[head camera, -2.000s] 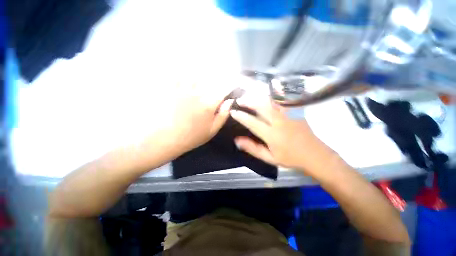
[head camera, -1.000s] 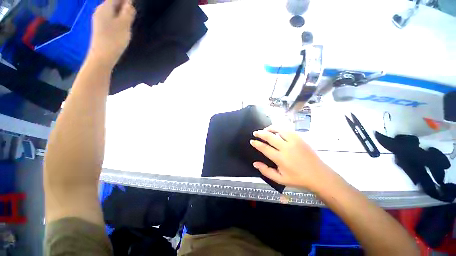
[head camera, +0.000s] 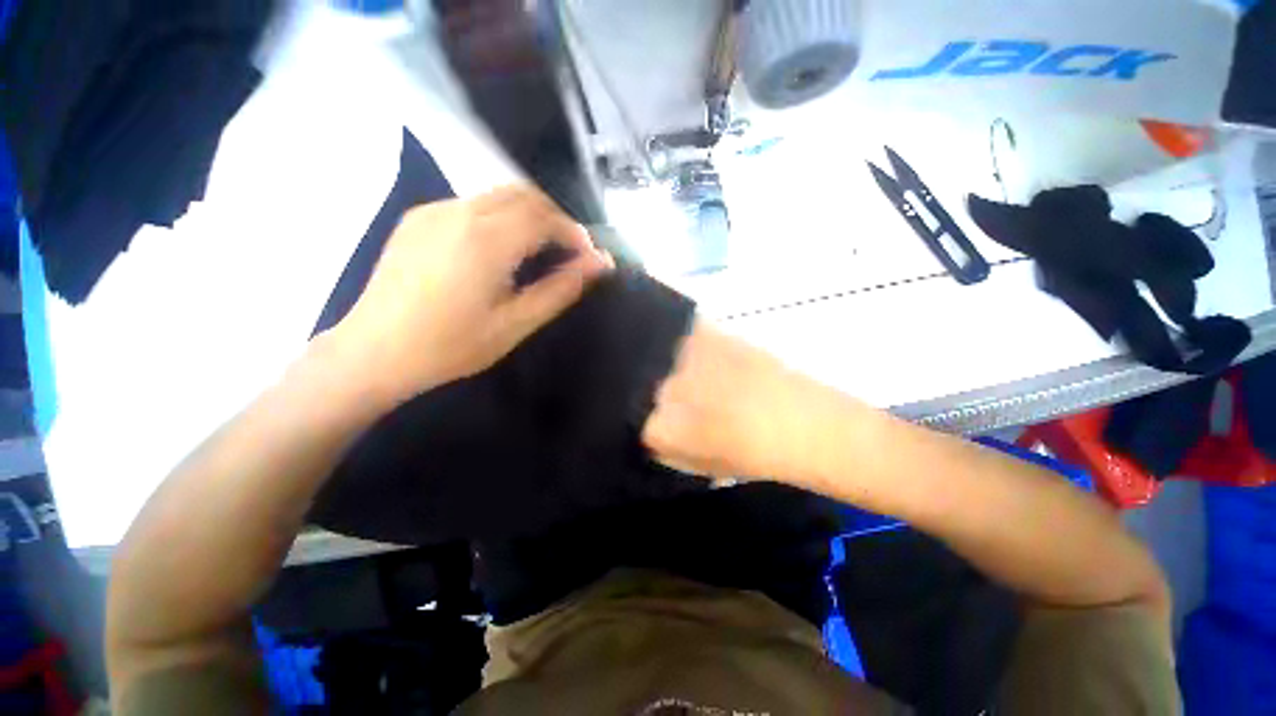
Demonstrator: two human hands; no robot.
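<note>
A black fabric panel [head camera: 490,434] lies over the table's front edge, left of and in front of the needle area. My left hand [head camera: 469,280] pinches its upper edge between thumb and fingers, close to the presser foot [head camera: 710,210]. My right hand [head camera: 714,406] grips the panel's right edge, with the fingers partly hidden by the cloth. The sewing machine [head camera: 1029,63] with JACK lettering stands behind. A dark blurred machine part hides some of the area above my left fingertips.
Black thread snips [head camera: 929,217] lie right of the needle, with a crumpled black cloth heap [head camera: 1106,266] beside them. A stack of black pieces [head camera: 119,140] lies far left. Red plastic [head camera: 1113,462] shows below the table at right.
My left hand has come back from the stack at far left to the needle area and now holds cloth. My right hand has moved to the panel's right edge. More black cloth lies in front.
</note>
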